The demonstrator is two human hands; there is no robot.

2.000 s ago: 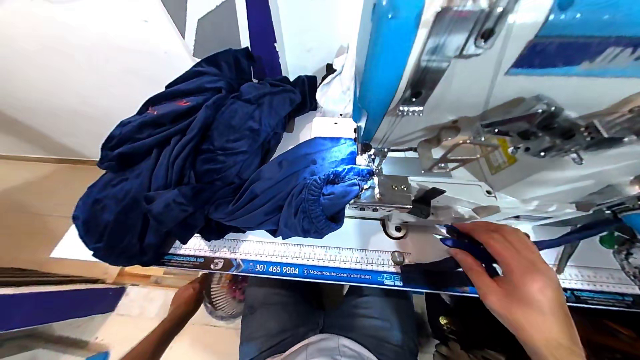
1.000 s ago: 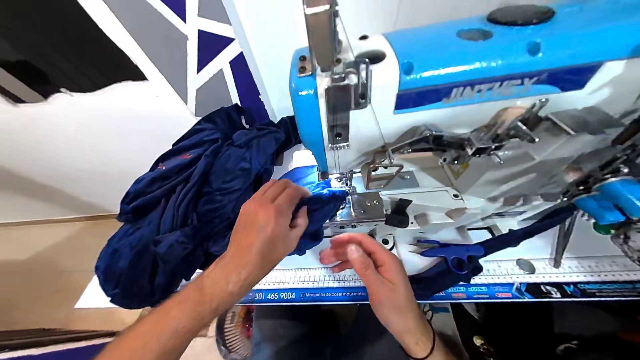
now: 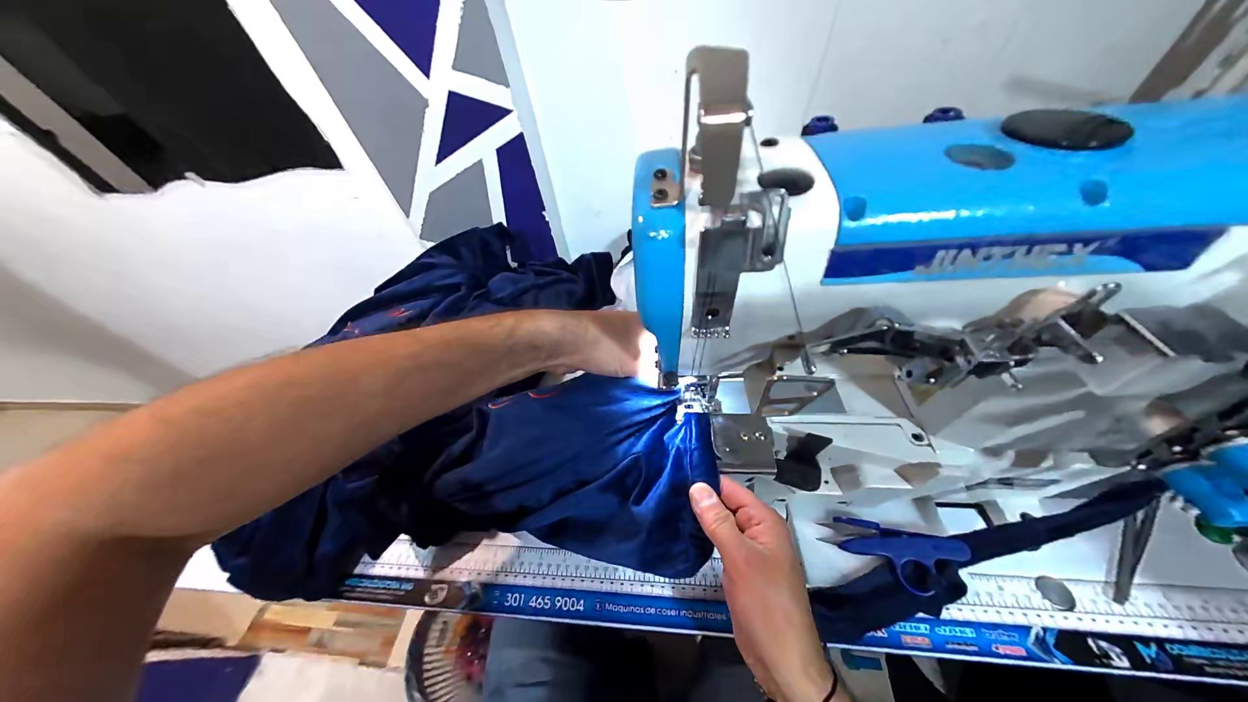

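Observation:
A blue and white industrial sewing machine [image 3: 975, 185] stands at the right, its lit needle area above the edge of a navy fabric garment [image 3: 595, 468]. My right hand [image 3: 760, 556] pinches the garment's hemmed edge between thumb and fingers, just in front of the presser foot [image 3: 694, 395]. My left hand [image 3: 609, 341] reaches behind the needle area, at the garment's far side; the fingertips are hidden by the machine head and glare, so its grip cannot be told. More navy fabric [image 3: 468, 273] lies bunched under and behind my left forearm.
Blue-handled scissors [image 3: 907, 556] lie right of my right hand on a navy fabric strip [image 3: 1053, 531], which runs toward the machine's right side. A printed ruler strip [image 3: 1004, 595] lines the table's front edge. A wall with painted shapes [image 3: 468, 127] rises behind.
My left hand has moved from in front of the needle to behind it. My right hand, apart from the cloth one second ago, now holds the garment's edge. The scissors, in my right hand earlier, lie on the table.

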